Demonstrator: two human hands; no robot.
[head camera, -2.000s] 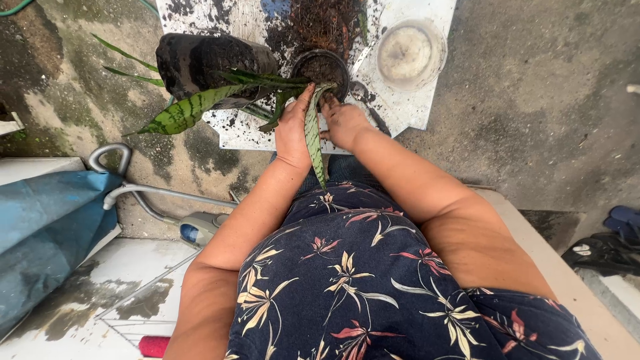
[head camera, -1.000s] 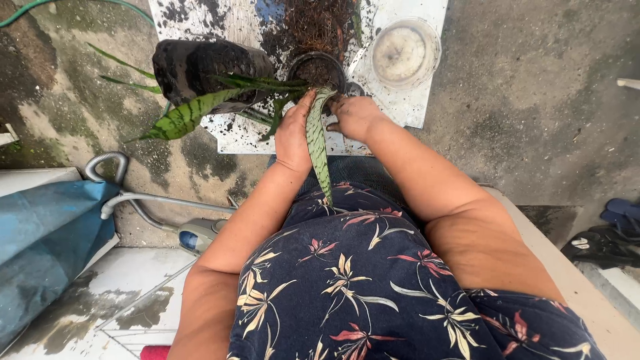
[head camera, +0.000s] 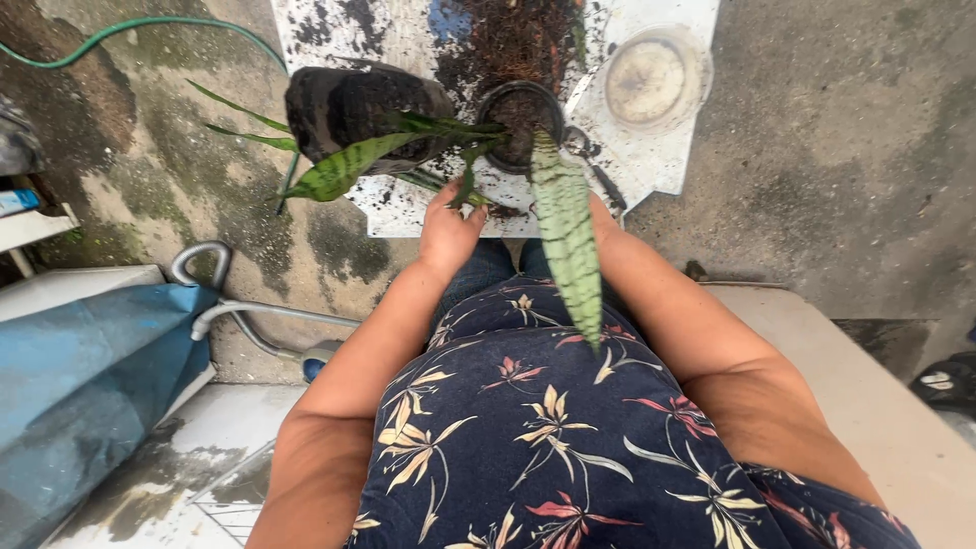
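Observation:
A black plastic pot (head camera: 521, 114) filled with dark soil stands at the near part of a soil-strewn white board. Snake plant leaves rise from it; a broad pale green leaf (head camera: 568, 236) reaches toward my shirt, others lean left. My left hand (head camera: 451, 229) is below and left of the pot, its fingers around a small green leaf or shoot (head camera: 471, 194); whether they grip it is unclear. My right hand (head camera: 601, 217) is mostly hidden behind the broad leaf, right of and below the pot. A dark-bladed tool (head camera: 606, 179), perhaps a trowel, lies beside it.
A black plant bag (head camera: 358, 114) lies left of the pot. A round clear plastic container (head camera: 656, 76) sits at the right of the white board (head camera: 663, 160), and loose soil and roots (head camera: 518, 38) lie behind the pot. A green hose (head camera: 152, 21) crosses the concrete floor.
My left hand has moved off the broad leaf's base, down and left away from the pot. My right hand has drawn back from the pot's rim and is now mostly behind the leaf.

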